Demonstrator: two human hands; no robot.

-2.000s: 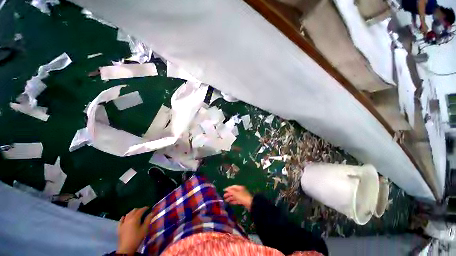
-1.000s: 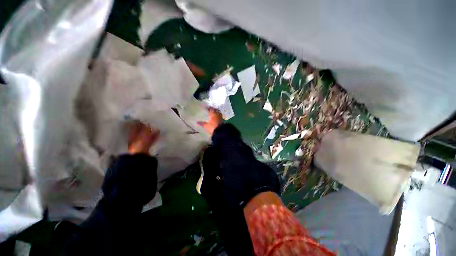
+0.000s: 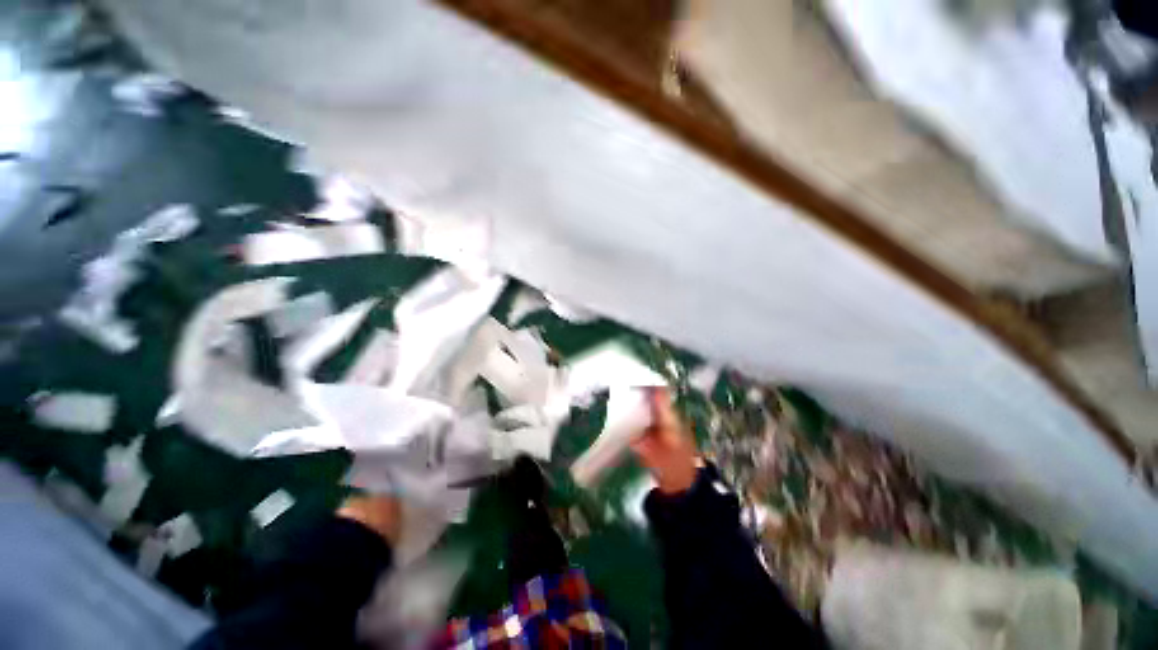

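Note:
My right hand (image 3: 667, 444) holds a white paper piece (image 3: 616, 432) above the floor, just right of the paper pile. My left hand (image 3: 373, 512) is at the lower left, partly hidden by white paper (image 3: 381, 425) that it is shut on. The image is blurred, so its fingers are unclear. Loose white sheets and strips (image 3: 229, 368) lie heaped on the green floor between and left of my hands.
A long table with a white side skirt (image 3: 546, 191) and brown edge runs diagonally above the pile; tan cloth and white paper lie on it. Small scraps (image 3: 825, 470) litter the floor at right. A whitish bin (image 3: 946, 603) is at the lower right. Grey-blue cloth (image 3: 76, 559) hangs lower left.
My hands were low on the paper pile one second ago; they are now lifted with paper in them. The view has risen and the table top is visible again.

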